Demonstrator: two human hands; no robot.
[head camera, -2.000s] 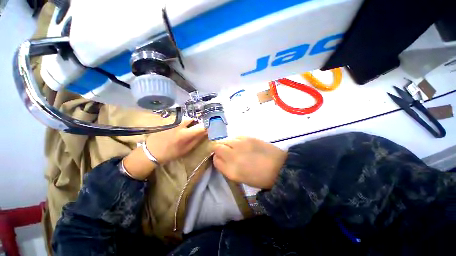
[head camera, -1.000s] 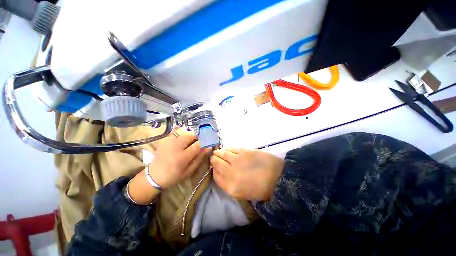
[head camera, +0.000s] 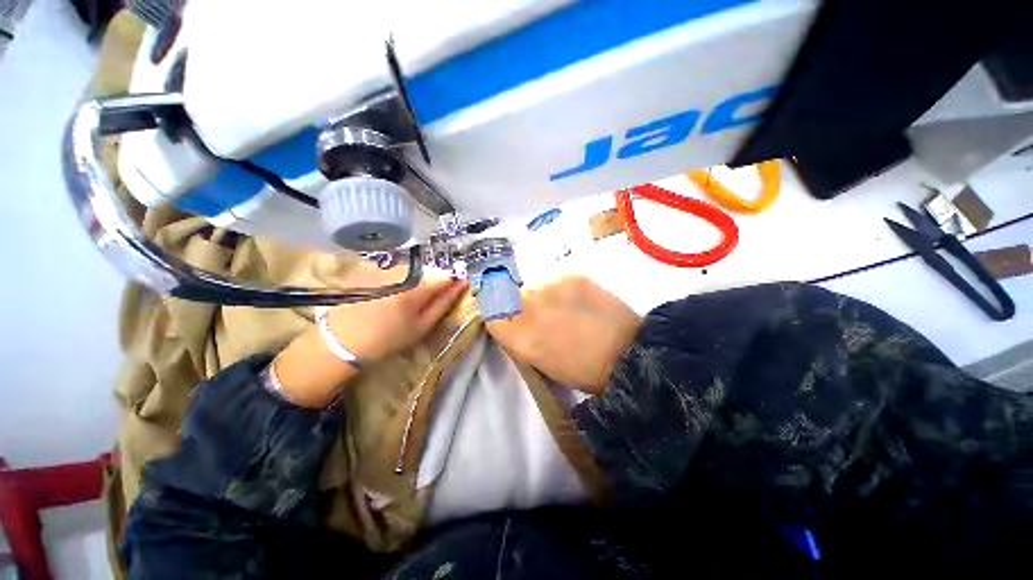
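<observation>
A tan garment (head camera: 170, 340) lies heaped left of the needle and runs under my hands to my lap, with a whitish inner layer (head camera: 487, 442) showing. A thin speckled bound edge (head camera: 416, 414) runs down the cloth. The sewing machine (head camera: 498, 125) is white with a blue stripe. Its presser foot with a blue-grey guide (head camera: 496, 292) is at the cloth. My left hand (head camera: 397, 323) presses and holds the cloth just left of the foot, fingertips close to the needle. My right hand (head camera: 572, 331) holds the cloth edge just right of the guide, its fingertips partly hidden.
Red (head camera: 680, 227) and orange (head camera: 742, 187) scissor handles lie right of the needle. Black thread snips (head camera: 952, 261) lie further right, near brown scraps (head camera: 1004, 262). A dark flat object (head camera: 855, 164) is beside the machine. A red pipe (head camera: 51, 487) stands at the lower left.
The view shifted away and back. My right hand has moved up beside the guide, and the speckled edge now reaches closer to the foot. Both hands still hold the cloth.
</observation>
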